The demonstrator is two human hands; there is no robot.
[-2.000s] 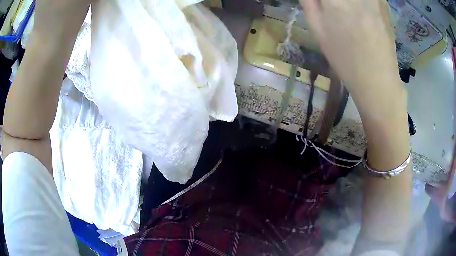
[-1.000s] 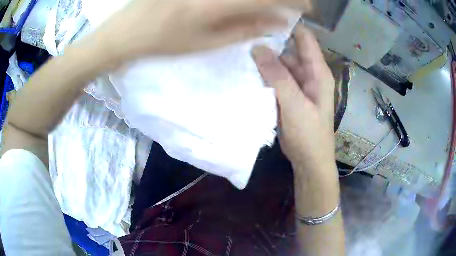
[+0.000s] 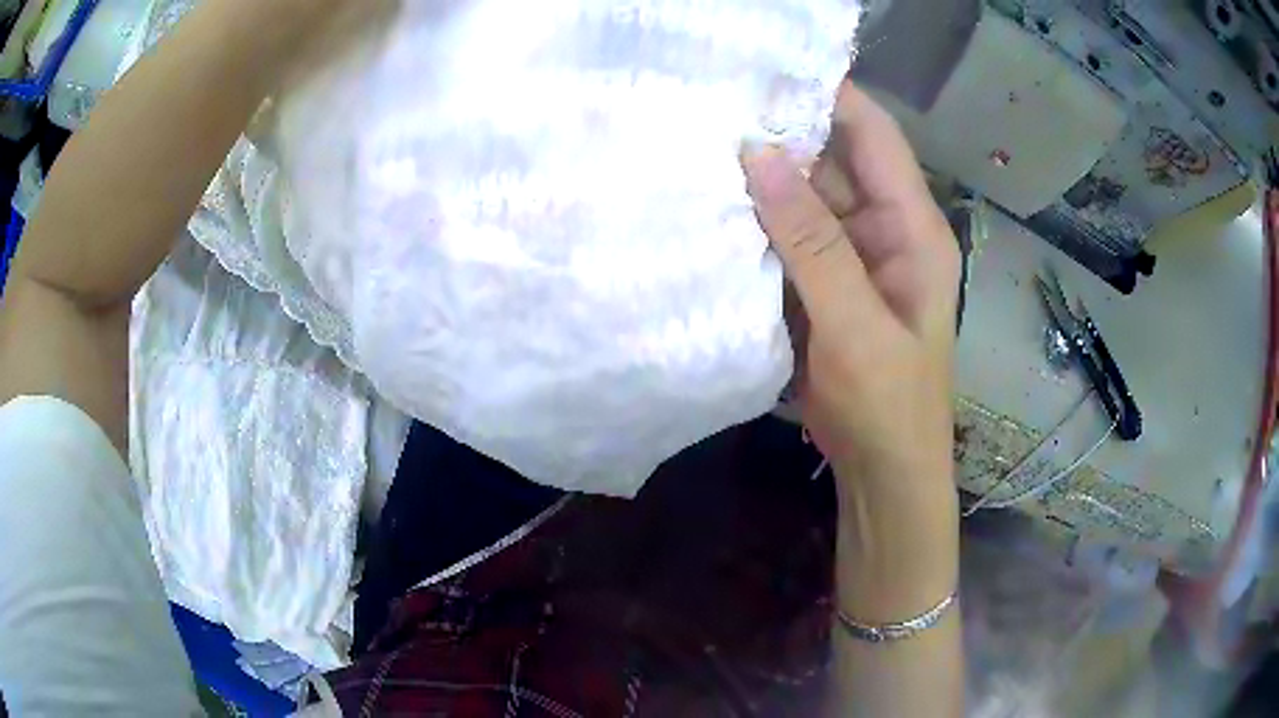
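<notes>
A white, thin, crinkled garment piece (image 3: pixel 561 267) is spread in front of me and hides most of the machine bed. My right hand (image 3: pixel 870 267) pinches its right edge between thumb and fingers, near the top centre. My left forearm crosses the upper left; my left hand is cut off by the top edge or hidden by the cloth, so its grip does not show. The pale overlock machine (image 3: pixel 1045 119), with stickers, stands at the upper right. The needle area is hidden.
Black-handled thread snips (image 3: pixel 1094 358) lie open on the machine table (image 3: pixel 1192 337), with white threads beside them. White pieces (image 3: pixel 253 463) hang at left over a blue basket (image 3: pixel 225 659). A dark red plaid apron (image 3: pixel 561 631) covers my lap. Hazy clear plastic (image 3: pixel 1052 631) is at lower right.
My right hand has come down from the machine's needle area to the cloth's right edge. The cloth has moved right and is now spread wider. My left arm has moved back toward the top edge.
</notes>
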